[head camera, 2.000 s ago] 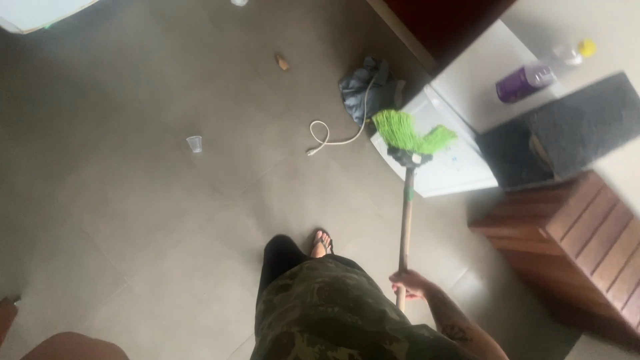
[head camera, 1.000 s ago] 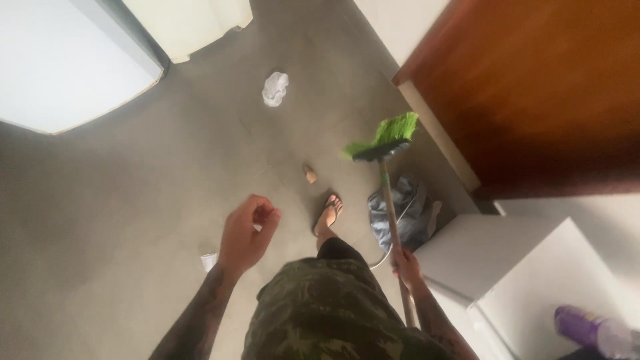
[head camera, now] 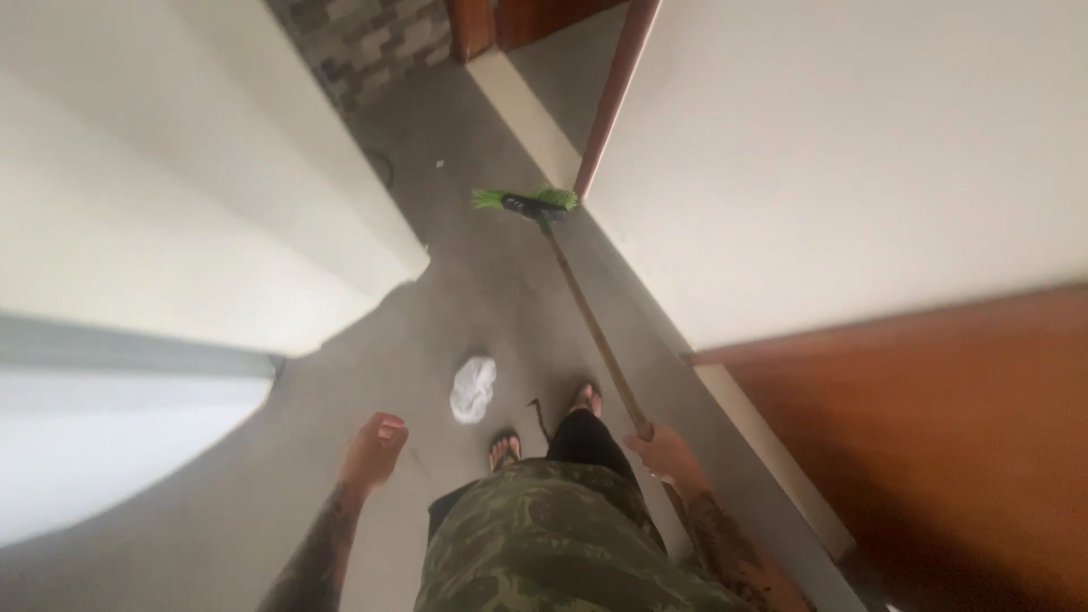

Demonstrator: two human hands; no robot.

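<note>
My right hand point(head camera: 667, 457) grips the wooden handle of a broom point(head camera: 592, 327) at the lower right. The broom's head, with green bristles and a dark base, points away from me beside the wall corner, near a pale threshold. My left hand point(head camera: 374, 450) hangs at the left with fingers curled and holds nothing that I can see. A crumpled white cloth or bag point(head camera: 473, 389) lies on the grey floor between my left hand and the broom handle, just ahead of my feet in flip-flops.
A white wall point(head camera: 816, 170) and a wooden door point(head camera: 952, 425) stand on the right. Large white furniture or appliances point(head camera: 195, 187) stand at the left. Beyond the broom are a pale threshold strip point(head camera: 527, 119), a patterned brick-like surface point(head camera: 374, 42) and a small white scrap point(head camera: 440, 163).
I have walked forward, and the view has moved along. The white crumpled thing, farther ahead a second ago, is now near my feet. My right hand has kept hold of the broom.
</note>
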